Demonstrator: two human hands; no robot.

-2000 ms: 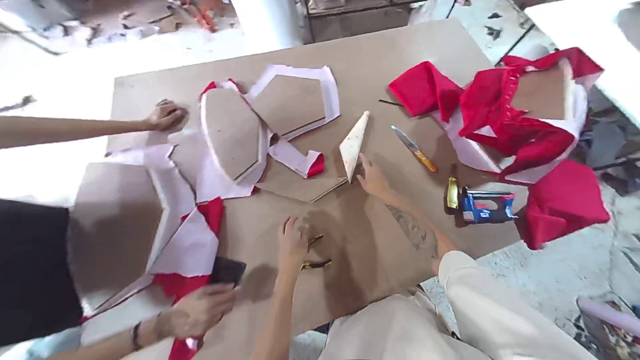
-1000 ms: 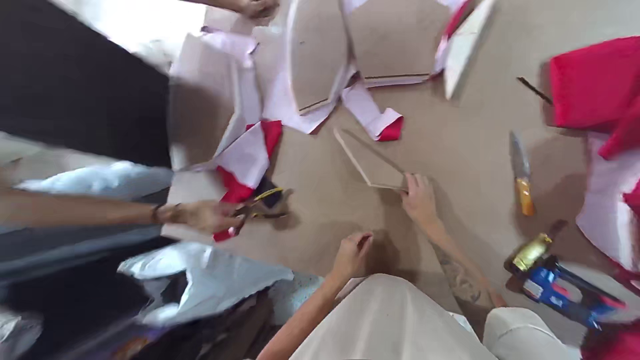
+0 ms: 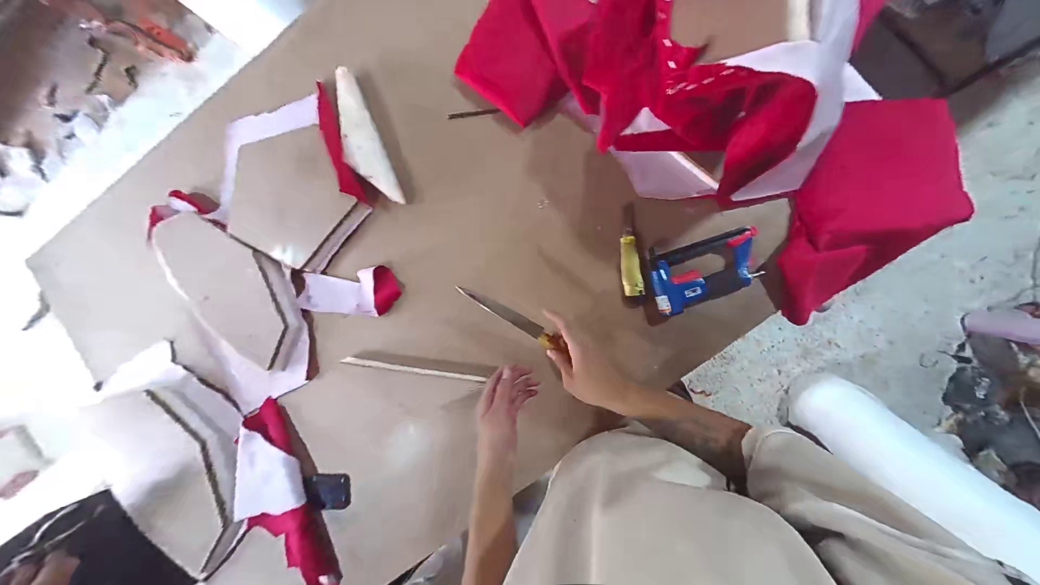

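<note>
My right hand (image 3: 581,366) is closed around the yellow-orange handle of a knife (image 3: 508,317), whose blade points up and left over the brown table. To its left, my left hand (image 3: 505,394) rests at the right end of a thin pale strip (image 3: 414,370) lying on the table; whether the fingers grip it is not clear. A blue and black staple gun (image 3: 703,272) lies to the right of the knife, beside a yellow-handled tool (image 3: 630,264). A pale triangular wedge of foam or board (image 3: 367,134) lies at the upper left.
Panels with pink and red fabric edges (image 3: 284,187) cover the left side of the brown table (image 3: 455,227). Red fabric on a frame (image 3: 715,114) takes up the upper right. A dark phone-like object (image 3: 329,491) sits at the lower left. A white roll (image 3: 902,487) is beyond the right edge.
The knife, which lay on the table, is now in my right hand. My left hand is now at the strip's end, where my right hand was before. The view has swung to the right.
</note>
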